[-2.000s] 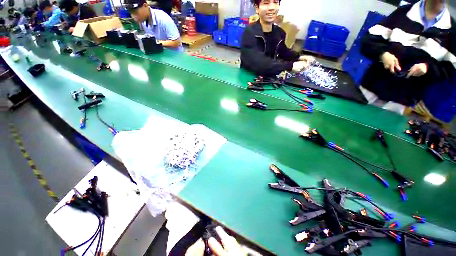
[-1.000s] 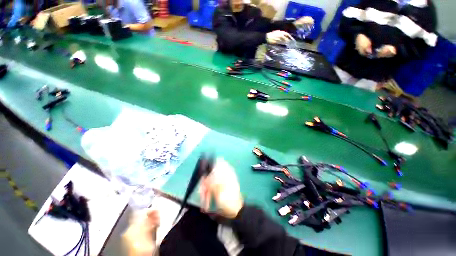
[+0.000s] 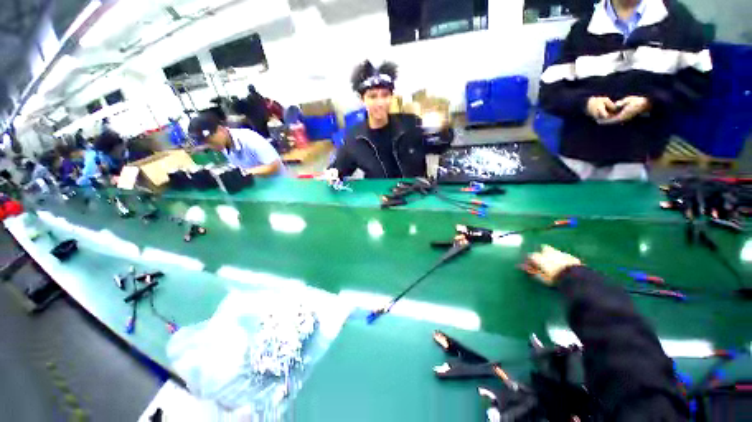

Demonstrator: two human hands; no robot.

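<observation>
My right hand (image 3: 551, 265) is stretched out over the glossy green conveyor. Its fingers point left, slightly apart, with nothing visible in them. Left of it, two black clamp leads (image 3: 463, 239) lie on the conveyor with their clamp ends close together. One cable runs down-left to a blue tip, the other runs right to a blue and red tip. A heap of black clamps (image 3: 470, 371) lies on the near bench, partly hidden by my right sleeve. A crumpled clear bag (image 3: 210, 346) with small silver pieces (image 3: 284, 338) lies on the bench at left. My left hand is out of view.
A seated person in black (image 3: 381, 140) and a standing person (image 3: 627, 82) are across the line. A black tray (image 3: 556, 169) holds silver pieces there. More dark clamps (image 3: 709, 198) lie at far right. Other leads (image 3: 142, 288) lie on the bench at left. A white surface (image 3: 177, 404) shows below.
The view has tilted up. My right hand, earlier near the bag with a dark clamp, now reaches over the conveyor without it. A down-left-pointing lead now lies there. My left hand has left view.
</observation>
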